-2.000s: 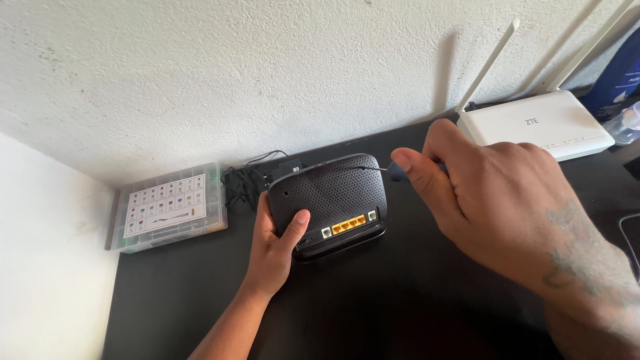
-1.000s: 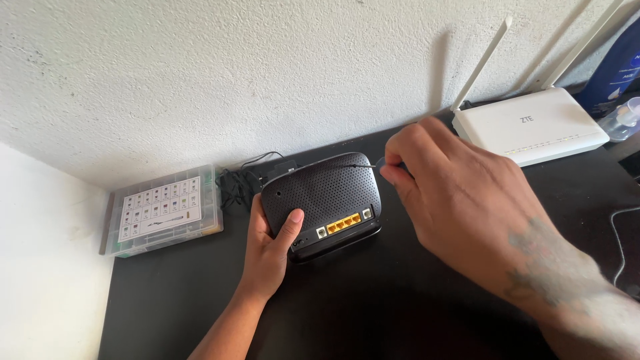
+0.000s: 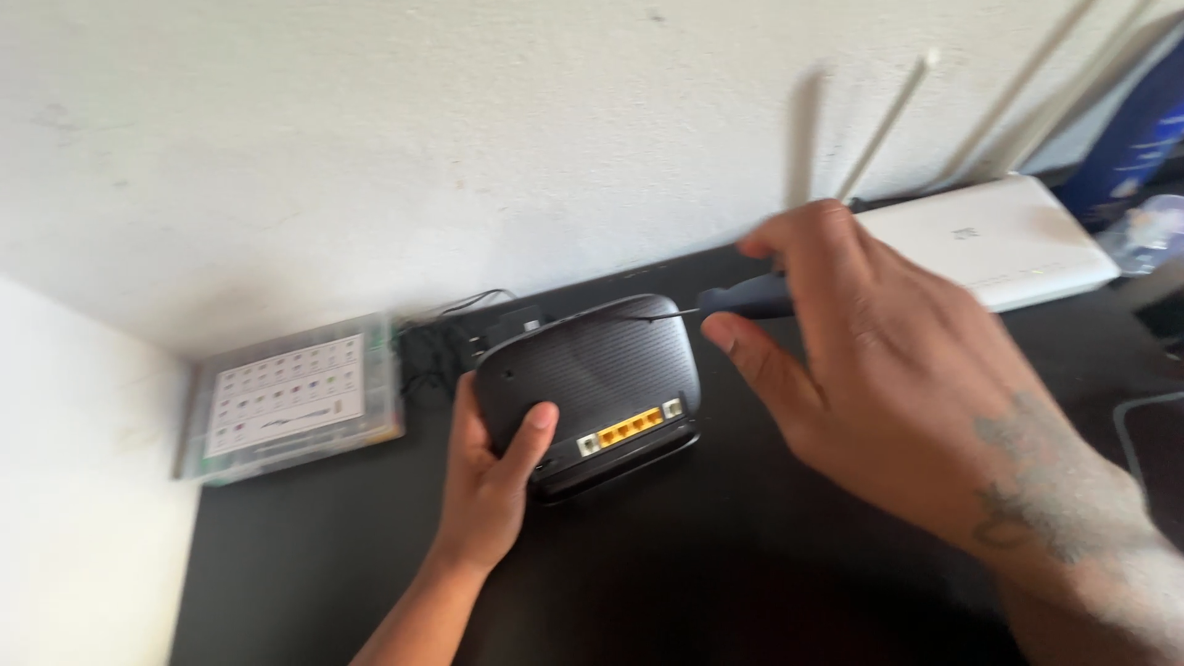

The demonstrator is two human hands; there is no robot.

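A black router (image 3: 592, 370) with a perforated casing stands tilted on its base above the black table, its row of yellow and pale ports toward me. My left hand (image 3: 495, 472) grips its left side, thumb on the port face. To its right, my right hand (image 3: 860, 351) holds a screwdriver (image 3: 747, 297) by its dark handle. The thin metal shaft points left and its tip lies at the upper right part of the router's casing. Whether the tip sits in a hole or a seam, I cannot tell.
A clear plastic component case (image 3: 291, 398) with a printed chart lies at the left by the wall. Black cables (image 3: 425, 356) lie behind the router. At the right are a white ZTE router (image 3: 990, 240) with antennas, a blue bottle (image 3: 1128, 129) and a clear plastic item (image 3: 1147, 236).
The fingers of my right hand have loosened and spread, and more of the screwdriver's handle shows between them. My left hand still holds the black router.
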